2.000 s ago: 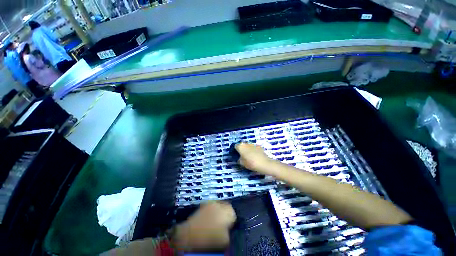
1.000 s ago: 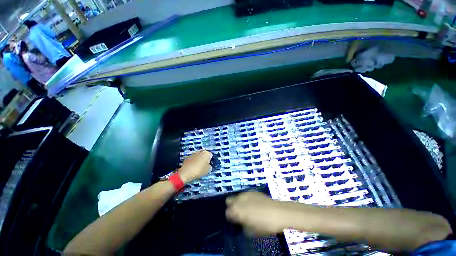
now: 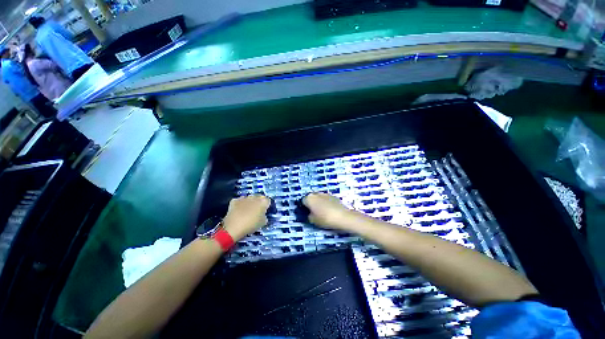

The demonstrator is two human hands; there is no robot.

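Metal strips (image 3: 398, 192) lie in close rows in the large black tray (image 3: 345, 132). My left hand (image 3: 248, 215) is over the left part of the rows, fingers bent, with black at the fingertips. My right hand (image 3: 324, 210) is just to its right over the rows, also with black at its fingertips. Whether either holds a small part cannot be seen. The small black tray (image 3: 265, 285) rests on the near strips, with tiny dark specks and fine bright lines in it.
A white cloth (image 3: 149, 258) lies left of the large tray. Plain strips (image 3: 474, 205) lie along its right wall. Clear plastic bags (image 3: 584, 155) and a speckled heap of small parts (image 3: 564, 202) are at right. A raised green shelf (image 3: 285, 49) runs behind. People in blue stand far left.
My right hand has moved from over the small tray up to the strip rows. My left hand, over the small tray two seconds ago, stays on the left rows, slightly shifted left since one second ago.
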